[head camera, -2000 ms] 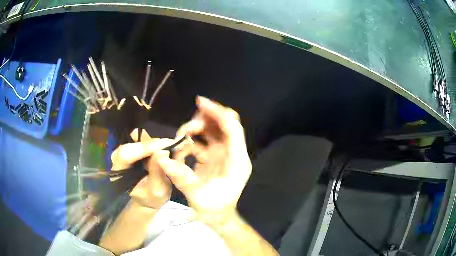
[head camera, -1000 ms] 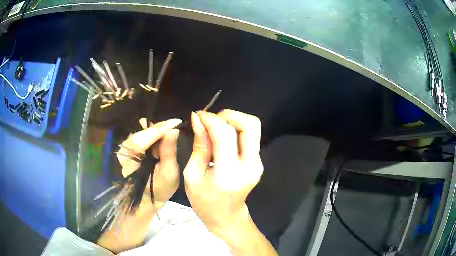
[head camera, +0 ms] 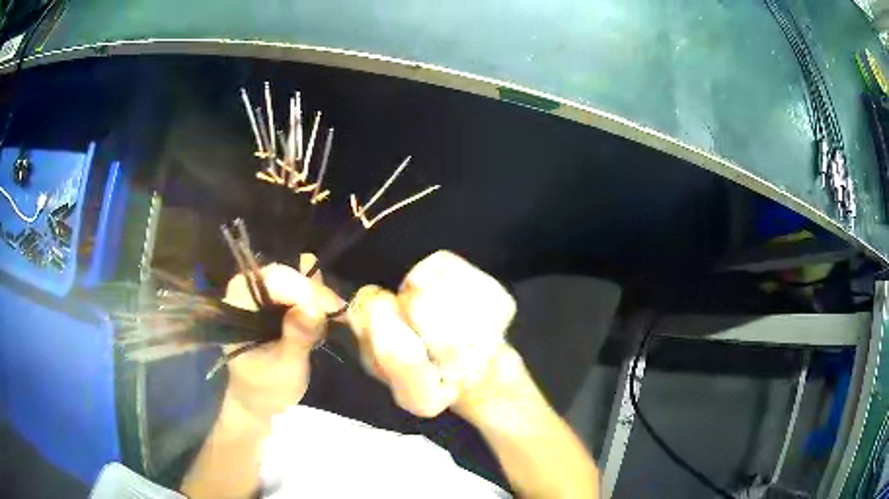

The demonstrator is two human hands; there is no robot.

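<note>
My left hand [head camera: 273,336] is closed around a bunch of thin black cables. Above it, worked cables [head camera: 292,166] stand fanned, with pale straight tips and orange-gold tufts at their base; two more spread to the right. The denser unworked cables [head camera: 171,331] point left from the hand, blurred, and a few stick up beside the fingers. My right hand [head camera: 429,326] is curled with its fingertips at one thin black cable [head camera: 343,310] that runs out of the left hand. The end of that cable is hidden by the right fingers.
The green bench [head camera: 468,49] with a metal edge curves across the top. Black leads with silvery ends [head camera: 833,180] lie on it at right. A blue tray of small black parts [head camera: 44,224] and a blue surface [head camera: 54,370] are at left. A grey metal frame [head camera: 760,328] stands at lower right.
The fanned worked cables have swung right. The right hand has turned into a tighter curl, and the single cable's tip no longer shows above it. The unworked bunch now points left.
</note>
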